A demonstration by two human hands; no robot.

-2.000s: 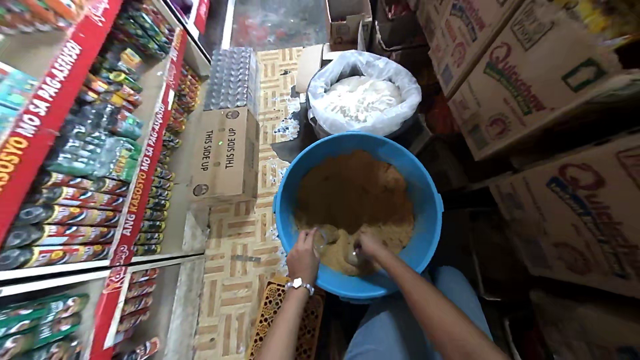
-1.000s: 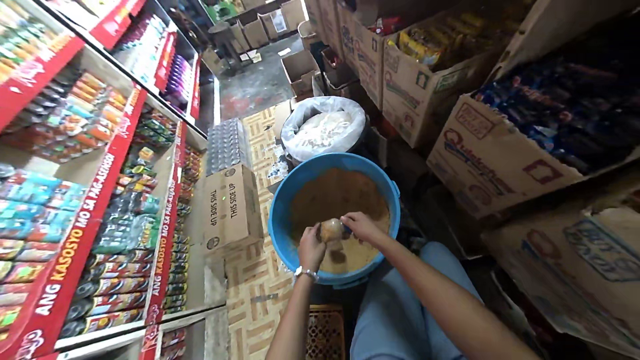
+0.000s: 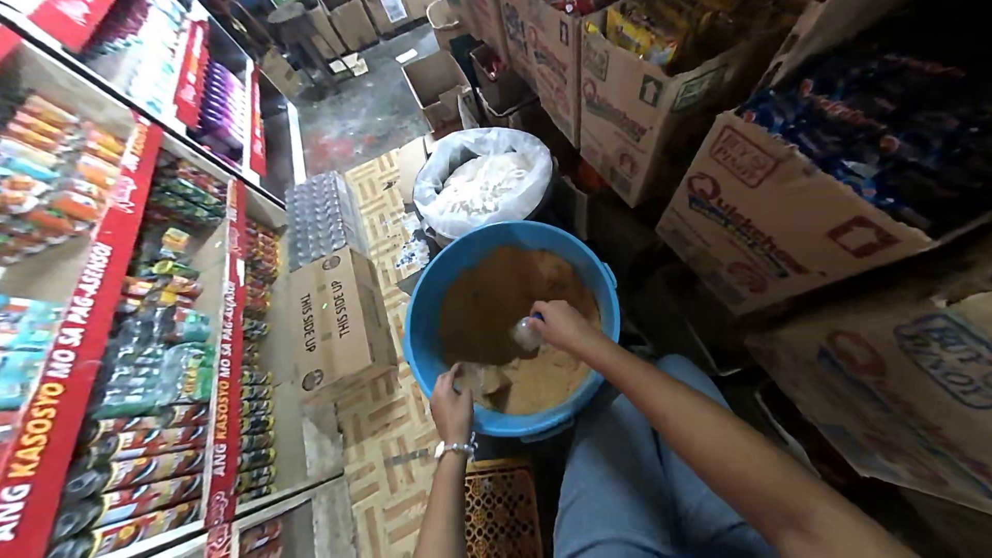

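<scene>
A blue plastic tub [image 3: 413,341] stands before my knees, partly filled with brown granular stuff [image 3: 480,294] that looks like brown sugar. At its near left rim, my left hand [image 3: 452,403] holds a clear plastic bag [image 3: 490,380] with some of the brown stuff in it. My right hand [image 3: 559,322], over the middle of the tub, grips a clear scoop [image 3: 527,333] with a bit of blue at the handle. The scoop is above the brown stuff, apart from the bag; its exact shape is blurred.
Beyond the tub stands a plastic-lined container of white stuff [image 3: 488,182]. A cardboard box [image 3: 341,322] and a plastic-wrapped pack [image 3: 322,217] lie left of it. Shelves of goods [image 3: 147,387] line the left side, open cartons [image 3: 775,225] the right. A brown plastic crate [image 3: 502,508] sits below my left wrist.
My hands were close together at the bag a second ago; now they are apart, the right one farther over the tub with the scoop. The view has shifted.
</scene>
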